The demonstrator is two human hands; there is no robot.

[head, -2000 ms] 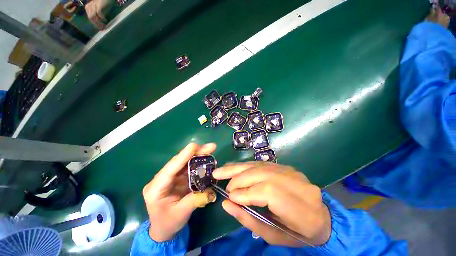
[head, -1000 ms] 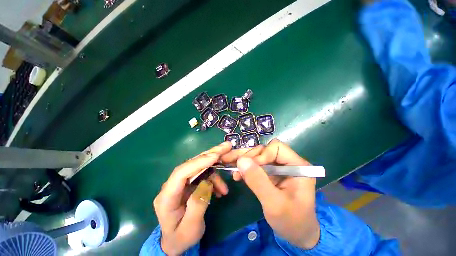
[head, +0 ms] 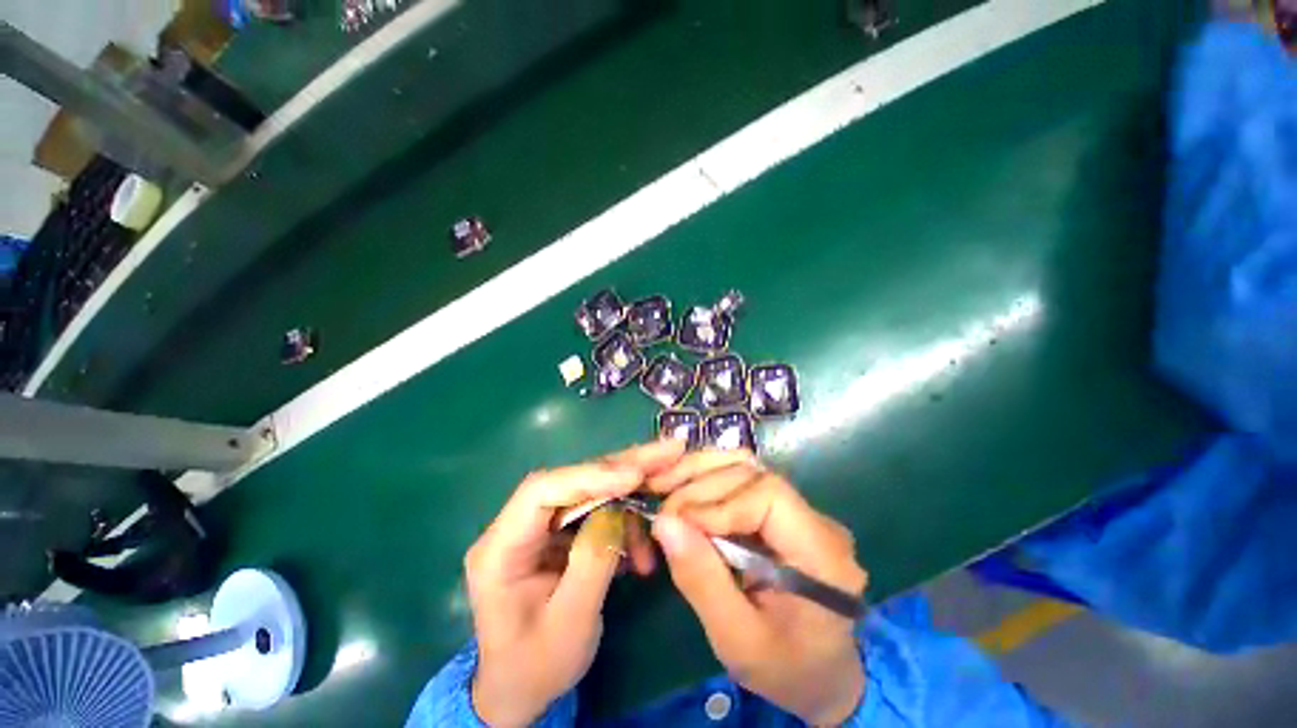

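My left hand holds a housing edge-on between thumb and fingers; only its thin rim shows. A yellow-tan cot covers the left thumb. My right hand grips slim metal tweezers, with their tip at the housing's side; the tip contact is hidden by the fingers. The two hands nearly touch. Several dark rounded-square housings lie clustered on the green bench just beyond my hands. A small pale square piece lies left of the cluster.
A white rail crosses beyond the cluster. Beyond it, the green belt carries spaced units. A fan with a white base stands lower left, near a grey post. A person's blue sleeve is at right.
The housing has tilted from face-on to edge-on. The tweezers have swung from lying flat to slanting down to the right. The neighbour's arm has shifted, and units have moved along the belt.
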